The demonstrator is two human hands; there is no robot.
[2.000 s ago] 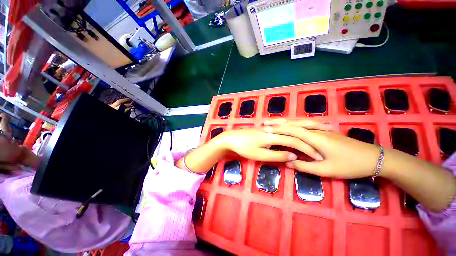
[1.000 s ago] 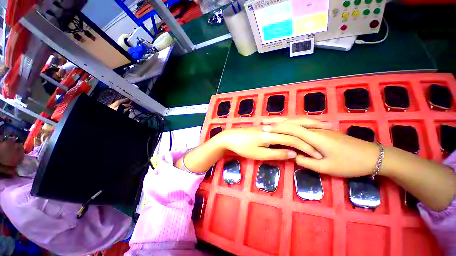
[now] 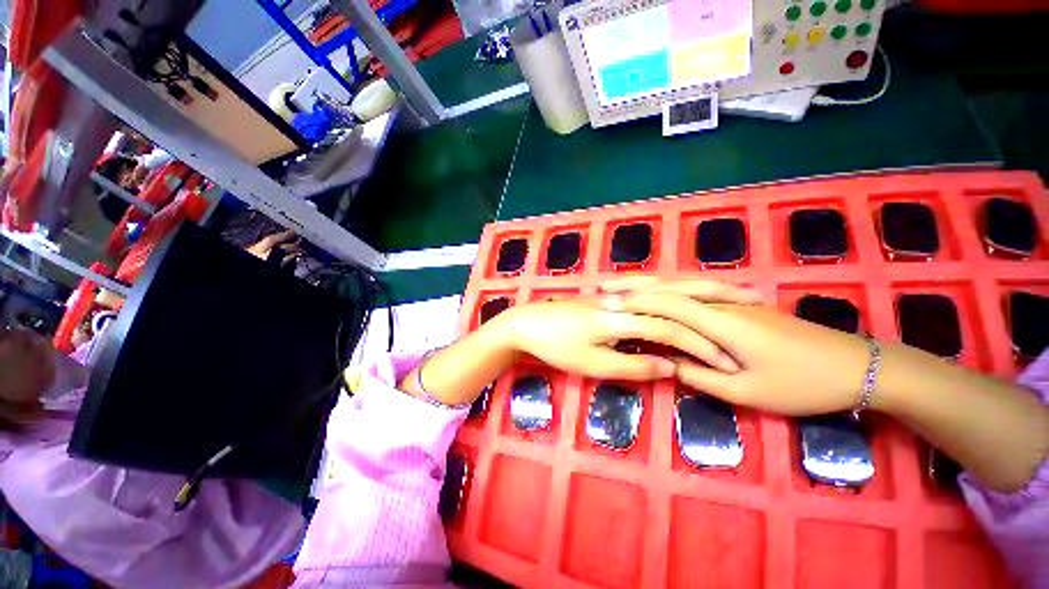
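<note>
A red-orange foam tray (image 3: 656, 474) holds rows of strapless smartwatches (image 3: 709, 433) in square pockets. The visible screens are dark, and those just in front of my hands shine with reflections. Several front-row pockets are empty; a dark watch stands at the front left. My left hand (image 3: 564, 334) rests flat on the tray's middle, its fingers partly covered. My right hand (image 3: 768, 354), with a bracelet at the wrist, lies across my left fingers, its thumb apart from its fingers. Both hands hold nothing and hide some pockets.
A tester (image 3: 773, 58) with a lit colour screen and round buttons stands beyond the tray, with a small white timer (image 3: 690, 114) before it. A pale pen holder (image 3: 552, 83) is beside it. A black monitor (image 3: 213, 357) and cables are at left, near a person in pink (image 3: 138, 518).
My hands stay clasped on the tray. The view has shifted very slightly. The person at the left has moved a little.
</note>
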